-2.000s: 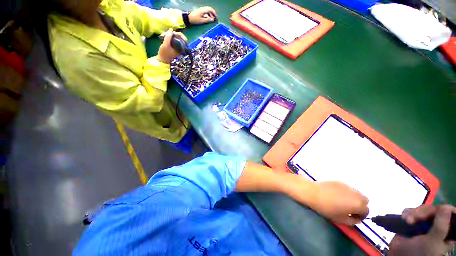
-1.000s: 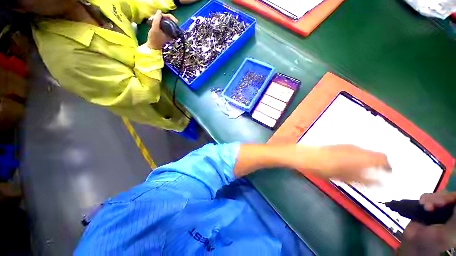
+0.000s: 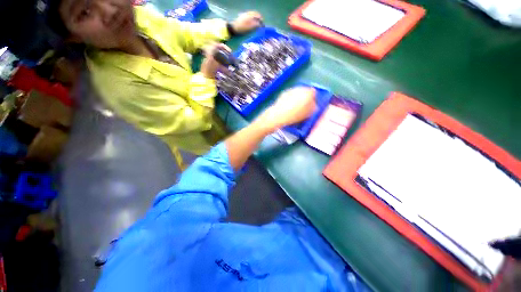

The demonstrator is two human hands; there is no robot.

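A white display panel (image 3: 451, 182) with a thin black frame lies on an orange-red pad (image 3: 394, 105) at the right. My left hand (image 3: 294, 105) is blurred and reaches over the small blue screw tray (image 3: 323, 101); its fingertips and anything in them cannot be made out. The dark tip of the electric screwdriver (image 3: 507, 246) shows at the right edge, over the panel's near corner. My right hand (image 3: 507, 278) is mostly cut off by that edge, only a blurred part showing just below the screwdriver.
A phone-like object (image 3: 333, 126) touches the screw tray. A person in a yellow smock (image 3: 154, 85) sits beyond, one hand holding a dark tool near a larger blue bin (image 3: 248, 107) of metal parts. Another panel (image 3: 354, 18) on an orange pad lies farther back. A white bag (image 3: 503, 10) is top right.
My left hand has moved left from over the panel to the small screw tray. The view has shifted, so my right hand and the screwdriver are now mostly out of the picture.
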